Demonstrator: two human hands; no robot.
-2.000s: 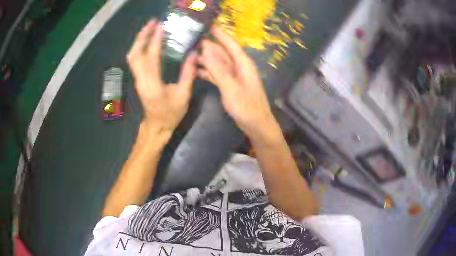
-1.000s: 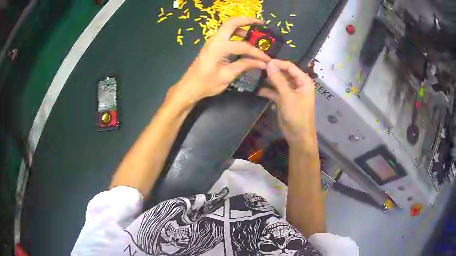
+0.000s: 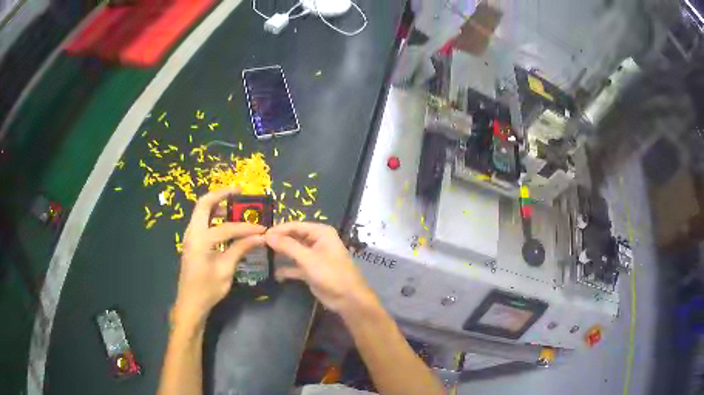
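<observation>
A dark device unit with a red end, a gold disc and a silver board lies under my hands, red end away from me. My left hand grips the unit at its left side, with thumb and a finger reaching over it. My right hand is at the unit's right edge, its thumb and finger pinched together beside my left fingertips. Whether a small piece is between those fingertips cannot be told. A bright pile of small yellow pieces lies just beyond the unit.
Another unit lies on the dark green surface at lower left. A phone and a white cable lie beyond the pile. A pale bench machine stands at right, a red-ended unit in its fixture. Red trays are far left.
The view has shifted, so the phone, cable and machine top now show. The hands and unit appear lower and further left in the picture, still together. The fingertips remain close over the unit.
</observation>
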